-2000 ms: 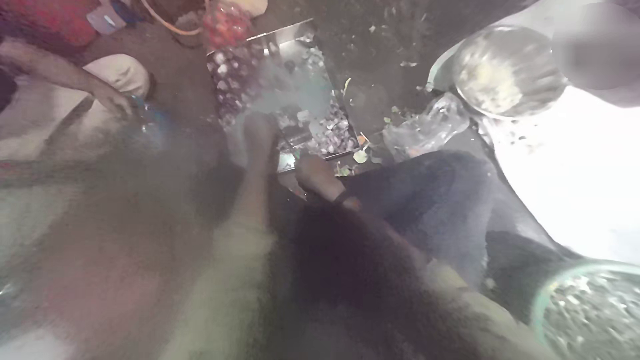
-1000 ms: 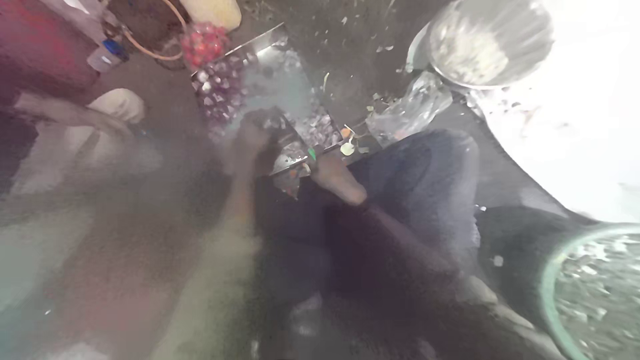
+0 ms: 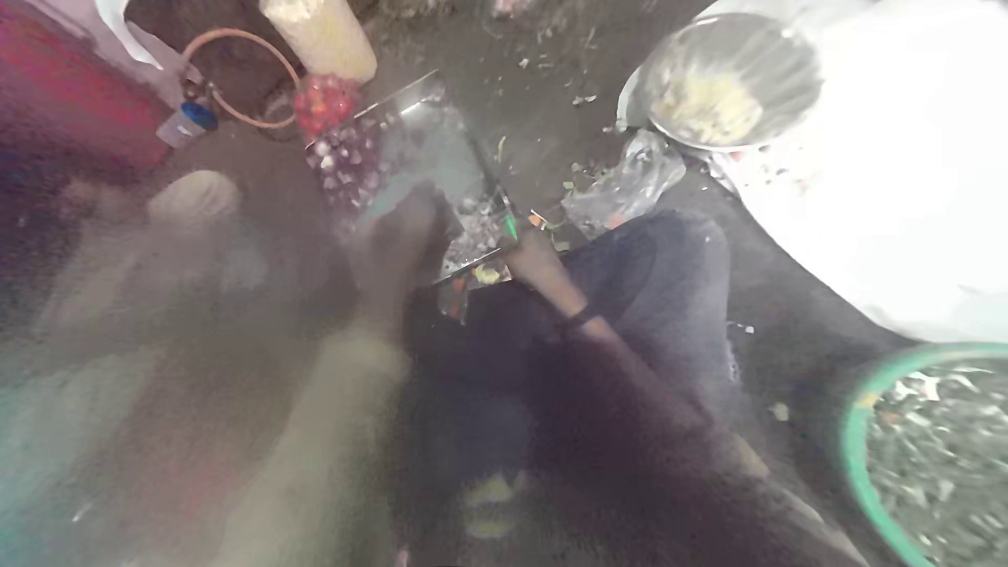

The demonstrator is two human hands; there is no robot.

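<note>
A rectangular metal tray [image 3: 417, 102] lies before me, with purple and white chopped pieces [image 3: 350, 165], perhaps onion, on its far left part. Paler chopped pieces [image 3: 476, 228] lie at its near right corner. My left hand [image 3: 405, 236] is blurred over the near left part of the tray; whether it holds something cannot be made out. At the near right corner is my right hand [image 3: 535, 256], a dark band on its wrist. A small green pointed thing [image 3: 511, 227] shows at its fingertips, and I cannot tell whether it is gripped.
A metal bowl [image 3: 732, 83] with pale food stands at the upper right beside a white sheet [image 3: 906, 173]. Near my knee lies a clear plastic bag [image 3: 630, 185]. A green-rimmed tub [image 3: 858, 449] of scraps is lower right. Beyond the tray are a red bag [image 3: 324, 102] and an orange hose [image 3: 236, 33].
The other person's forearm and hand, seen at the left earlier, are no longer clearly visible. My left hand stays over the tray and my right hand by its near right corner.
</note>
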